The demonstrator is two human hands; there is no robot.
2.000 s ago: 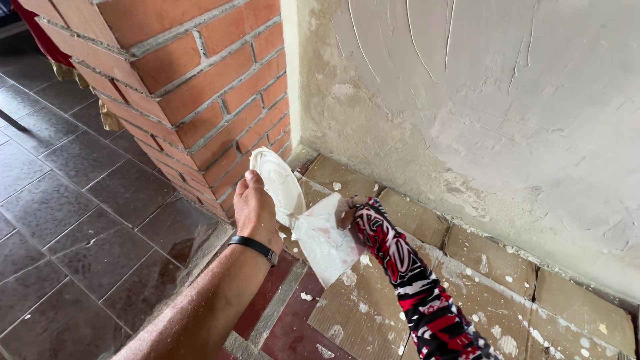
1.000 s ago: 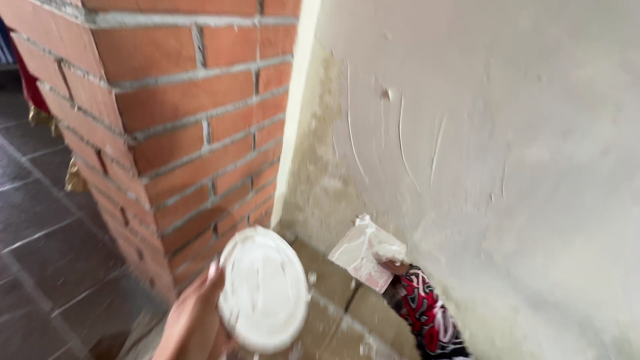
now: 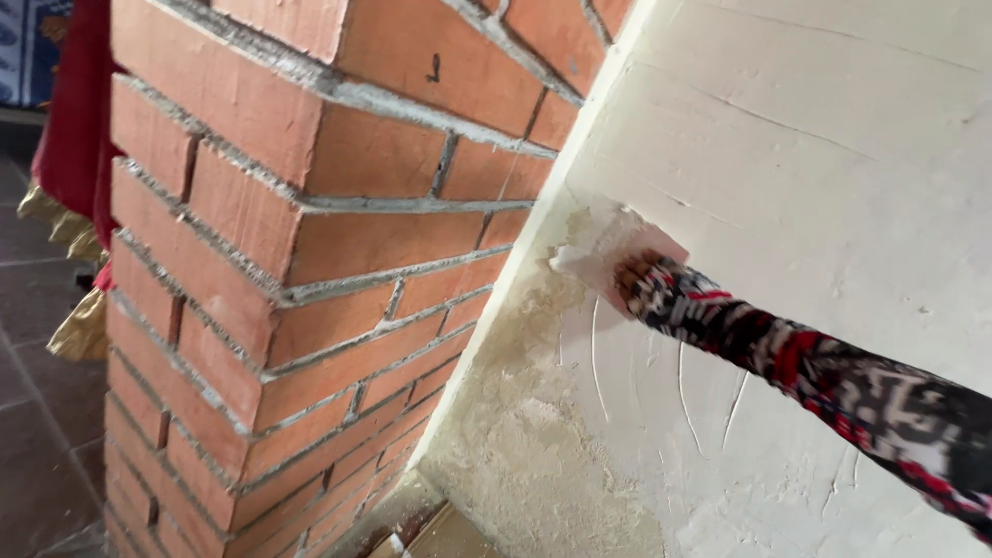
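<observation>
My right hand (image 3: 637, 280), at the end of a red, black and white patterned sleeve (image 3: 783, 349), grips a thin, pale, flat spreader (image 3: 668, 242) and holds it against the wall. White filler paste (image 3: 581, 252) shows along the spreader's left side, close to the wall's corner with the brick. Smooth pale filler covers much of the plastered wall (image 3: 814, 194), with thin curved ridges below the hand. Lower left of it, a rough, beige patch of bare plaster (image 3: 535, 434) shows. My left hand and the white round lid are out of view.
A brick pillar (image 3: 372, 240) with grey mortar joints rises left of the wall, a pale strip (image 3: 535, 225) running along their corner. Cardboard (image 3: 449, 535) lies at the wall's foot. Beyond the pillar are a red cloth with gold trim (image 3: 77, 139) and dark floor tiles (image 3: 39, 434).
My right hand has moved up the wall with the spreader, from low down near the lid. My left hand and the lid have left the view. The view has tilted and shifted.
</observation>
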